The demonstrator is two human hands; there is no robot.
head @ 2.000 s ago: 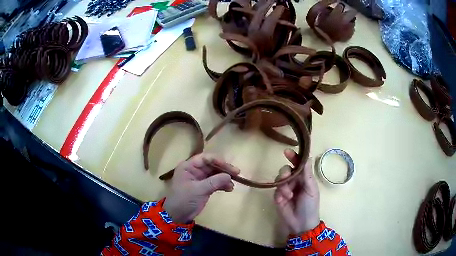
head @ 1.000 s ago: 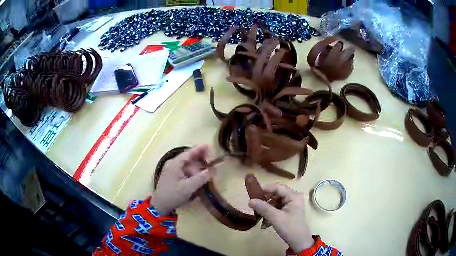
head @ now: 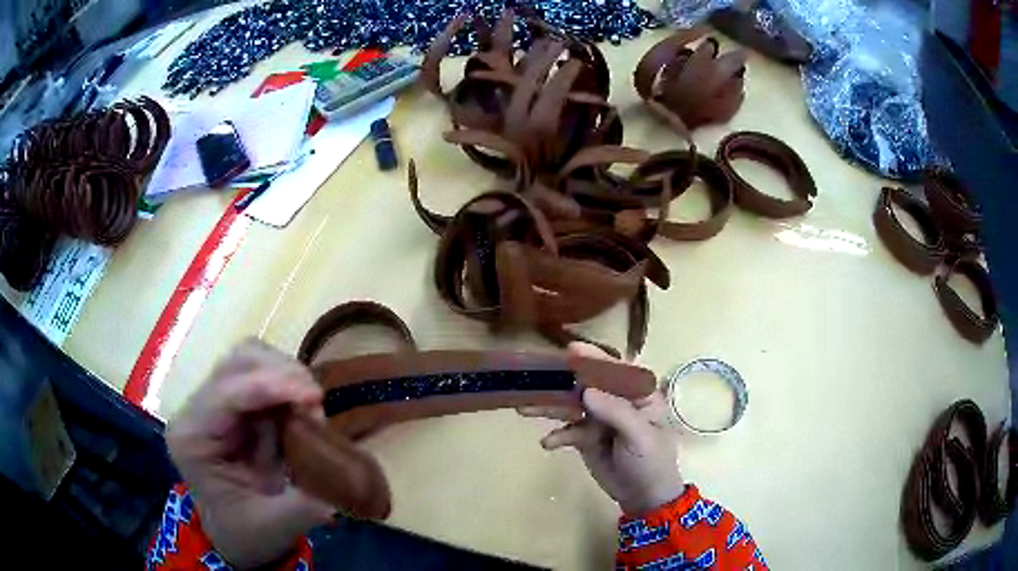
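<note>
A brown headband (head: pixel 491 404) is held in front of me between both hands, its inside face turned up. A dark glittery lining strip (head: pixel 458 386) runs along its middle. My left hand (head: pixel 251 441) grips the left part, and one rounded end hangs below the fingers. My right hand (head: pixel 617 437) holds the other end, with that rounded tip pointing right. My left hand is slightly blurred. Another headband (head: pixel 359 315) lies on the table just behind, partly hidden by the held one.
A tangled headband pile (head: pixel 558 268) fills mid-table. A tape roll (head: pixel 708 396) lies right of my right hand. Nested headbands (head: pixel 943 480) lie at the right edge, stacked headbands (head: pixel 84 184) at far left. A phone (head: pixel 222 154), a calculator (head: pixel 366 84) and clear plastic (head: pixel 865 89) lie further back.
The held headband has turned to show its inside lining and is now stretched wider between my hands. My left hand has moved left and down. The view has shifted.
</note>
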